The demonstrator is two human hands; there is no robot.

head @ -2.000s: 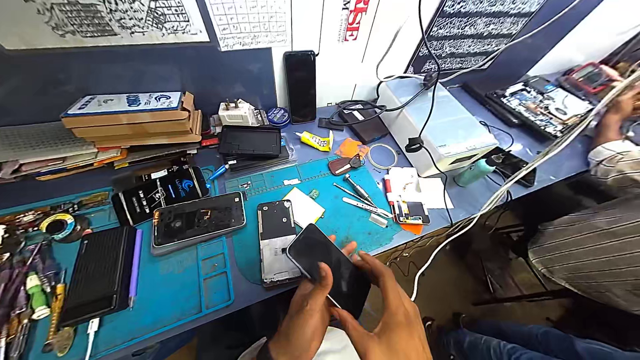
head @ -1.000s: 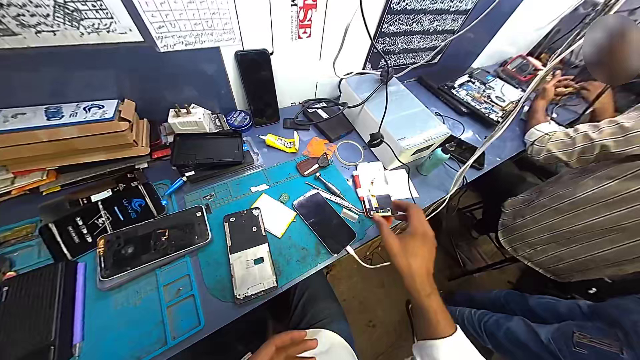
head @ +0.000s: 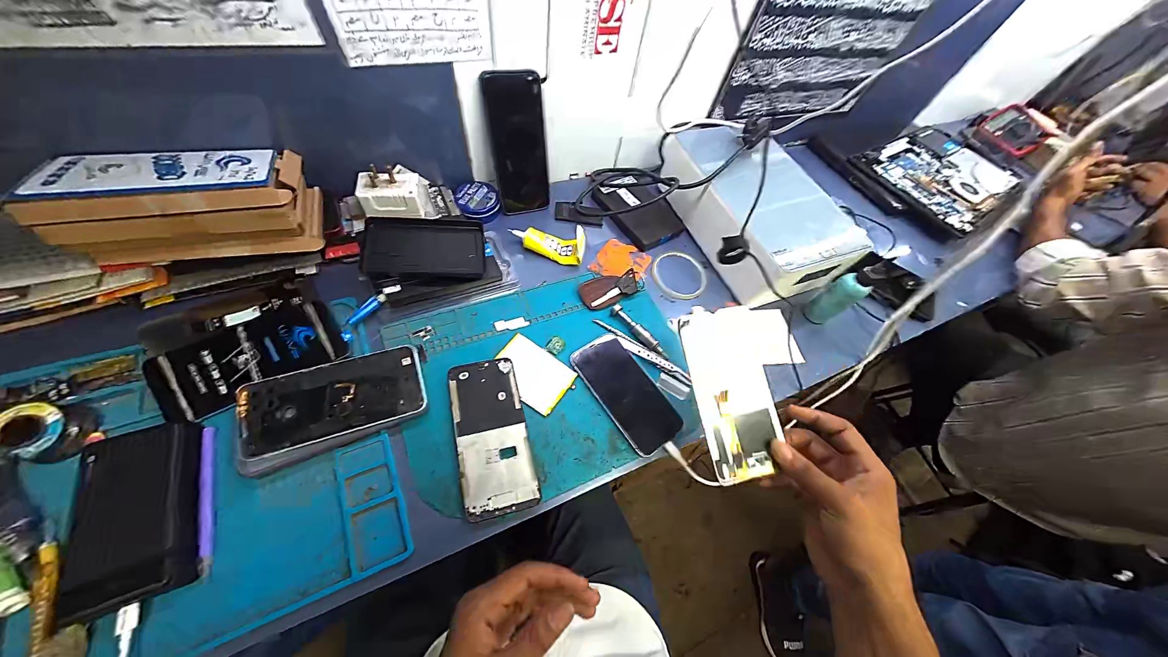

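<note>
My right hand [head: 844, 493] grips the lower right edge of a flat white item [head: 730, 401] with a grey panel and yellow strips; its exact kind is unclear. Near my lap, my left hand [head: 525, 610] holds nothing, its fingers loosely curled. A dark-screened smartphone [head: 628, 394] lies on the teal work mat [head: 570, 461], with a white cable [head: 686, 465] at its lower end. To its left lies a phone mid-frame [head: 495, 438], beside a white and yellow square [head: 537, 372]. Metal tweezers [head: 652, 358] and a precision screwdriver [head: 641, 328] rest above the smartphone.
Further left are an opened phone [head: 330, 401] and a black case [head: 132, 520]. A grey-white box [head: 776, 219] with loose cables stands behind. Yellow glue tube [head: 552, 246] and keys [head: 610, 289] lie at the mat's back edge. On the right, a co-worker's hands [head: 1086, 173] are beside an opened laptop [head: 940, 178].
Two seconds ago both my hands held the smartphone; it now lies on the mat. My right hand has since taken hold of the white item. My left hand is apart near my lap.
</note>
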